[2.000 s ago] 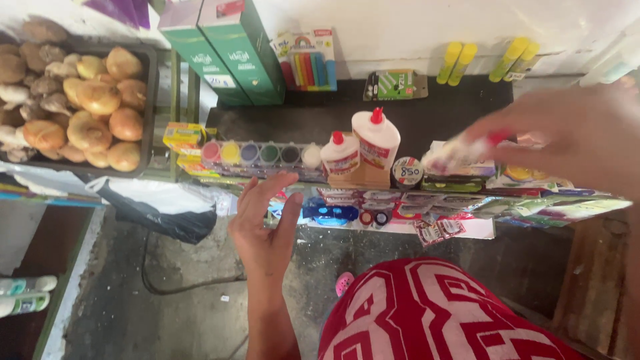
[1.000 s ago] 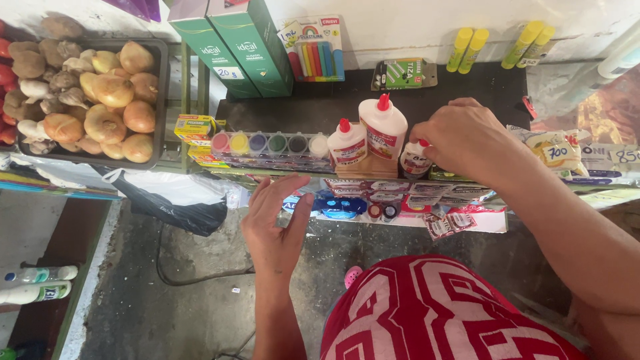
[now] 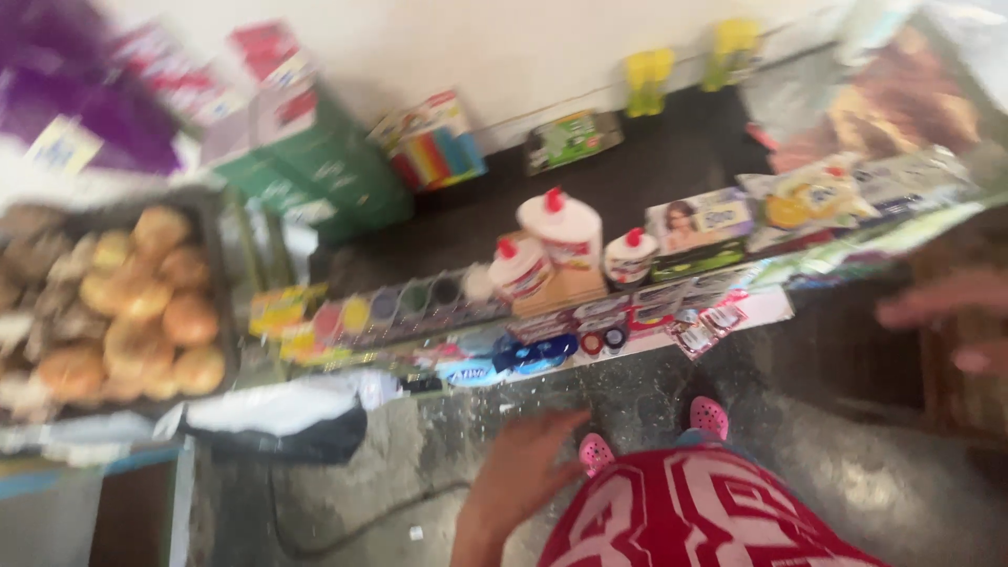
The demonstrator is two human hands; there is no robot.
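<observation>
My left hand (image 3: pixel 528 465) hangs in front of the shelf, blurred, holding nothing, with its fingers apart. At the right edge my right hand (image 3: pixel 945 315) shows only in part; its blurred fingers are apart with nothing visible between them. Three white glue bottles with red caps stand on the shelf: a large one (image 3: pixel 563 228), a medium one (image 3: pixel 521 272) and a small one (image 3: pixel 630 258) to their right. A row of paint pots (image 3: pixel 402 303) runs left of the bottles. Right of the small bottle are a box with a face on it (image 3: pixel 697 224) and a yellow packet (image 3: pixel 807 197).
Green boxes (image 3: pixel 323 165), a pack of coloured sticks (image 3: pixel 439 150), a green packet (image 3: pixel 573 140) and yellow glue sticks (image 3: pixel 648 83) are along the wall. A crate of onions (image 3: pixel 216 291) lies left. Small packets (image 3: pixel 705 327) line the shelf's front edge. A cable (image 3: pixel 370 516) crosses the floor.
My right hand was at the small glue bottle one second ago; it has let go and moved off to the right. The bottle stands beside the larger ones. The view has shifted and tilted.
</observation>
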